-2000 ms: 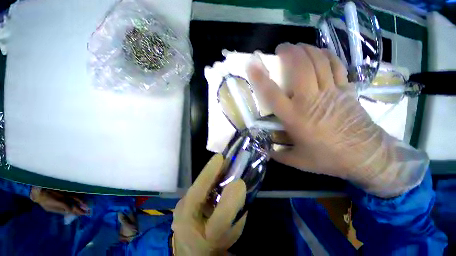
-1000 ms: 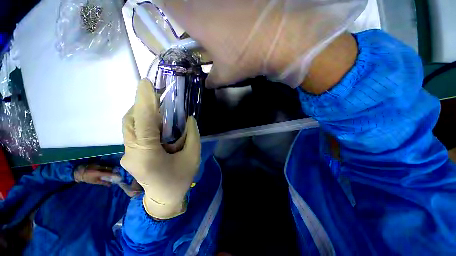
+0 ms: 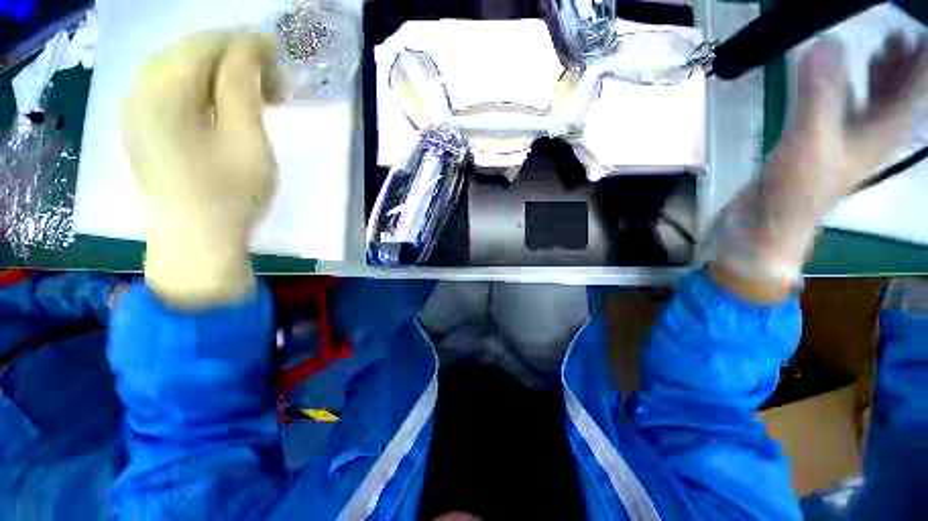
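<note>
A shiny chrome-look oval housing [image 3: 420, 201] lies tilted at the near left of the white fixture [image 3: 499, 66]. A second shiny housing [image 3: 585, 29] is at the fixture's far edge, cut off by the frame. A glossy curved part [image 3: 509, 124] joins them across the fixture. My left hand [image 3: 198, 168], in a cream glove, is beside the bag of small screws [image 3: 303, 36], fingers curled; whether it holds a screw is hidden. My right hand [image 3: 829, 153], in a thin translucent glove, is blurred, with fingers apart, below the black screwdriver [image 3: 778, 39].
A black-bottomed tray with a light frame [image 3: 738, 132] surrounds the fixture. White sheets [image 3: 305, 193] lie at both sides. Crinkled clear film [image 3: 39, 193] is at far left. Below the bench are a red frame [image 3: 315, 341], an open brown box [image 3: 819, 438] and another person's blue sleeve [image 3: 51, 305].
My left hand has let go of the housing and moved left to the screw bag. My right hand has moved from the fixture to the far right. The housing now rests by itself.
</note>
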